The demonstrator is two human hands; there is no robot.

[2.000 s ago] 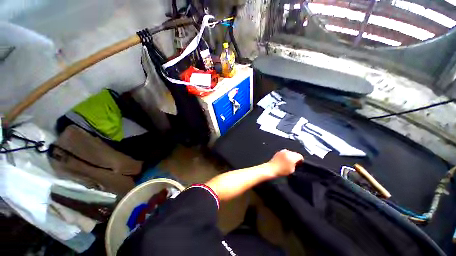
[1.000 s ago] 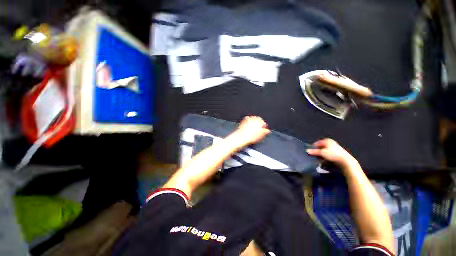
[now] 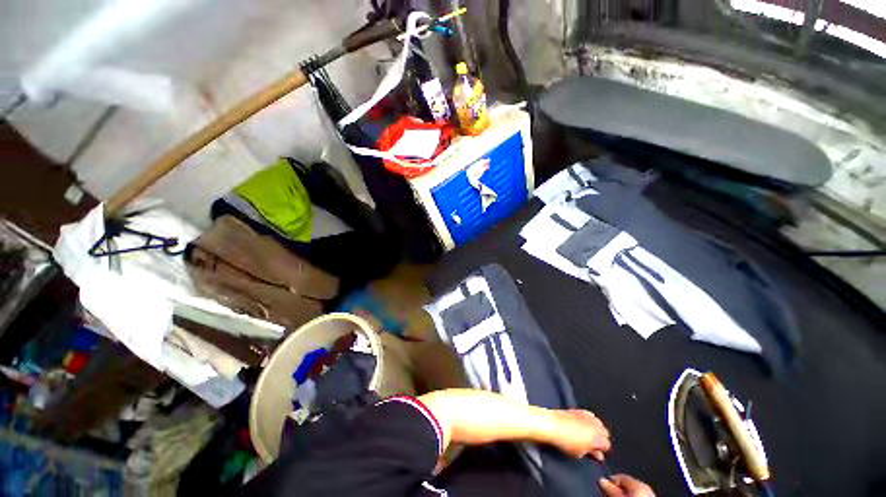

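A dark grey garment panel [image 3: 474, 313] with white areas and dark stripes lies along the near edge of the black ironing table [image 3: 622, 388]. My left hand [image 3: 581, 434] is at the panel's near end, fingers curled down; whether it grips is hidden. My right hand [image 3: 627, 486] is cut off by the bottom edge, with thumb and finger closed on the panel's dark end. The steam iron [image 3: 692, 427] rests on the table to the right of both hands, untouched. Overlapping grey-and-white pieces [image 3: 670, 281] lie at the far side.
A grey sleeve board [image 3: 680, 131] stands above the table's far edge. A blue-drawer cabinet [image 3: 486, 194] holds a yellow bottle [image 3: 470, 101] and red bag [image 3: 400, 146]. A round cream scrap bin [image 3: 269, 398] stands left of my arm. Clothes [image 3: 257, 262] lie beyond it.
The cloth first held dark side up now shows its white areas on the table. My left hand has moved along the panel towards my right hand. The view has swung left.
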